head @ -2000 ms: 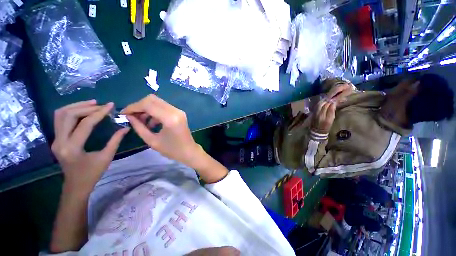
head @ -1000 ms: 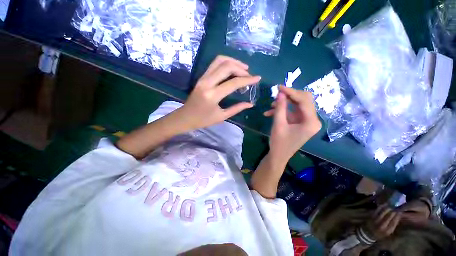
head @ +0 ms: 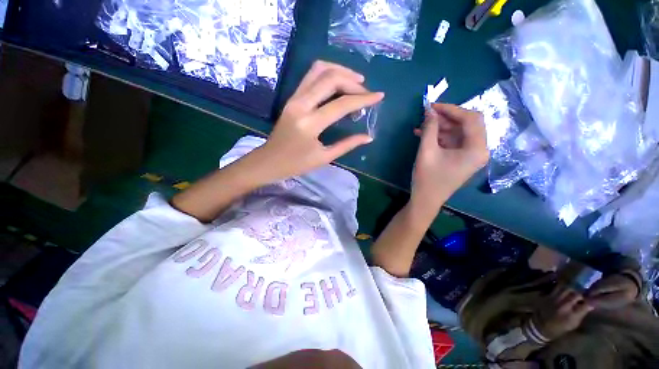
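Note:
My left hand holds a small clear zip bag between thumb and finger above the green bench; the bag shows as a glint with something small in it. My right hand is to the right, fingertips pinched at the small white pieces lying on the bench. Whether a piece is between the fingertips is hard to tell. An open clear parts bag with white parts lies just right of my right hand, partly behind it.
A heap of filled small bags lies on the dark tray. A medium zip-lock bag, a white labelled piece, a yellow-handled cutter and large plastic bags lie beyond. A person's hands show lower right.
My right hand has moved right, away from the small bag to the white pieces; the white piece it held near the bag no longer shows. My left hand still holds the bag.

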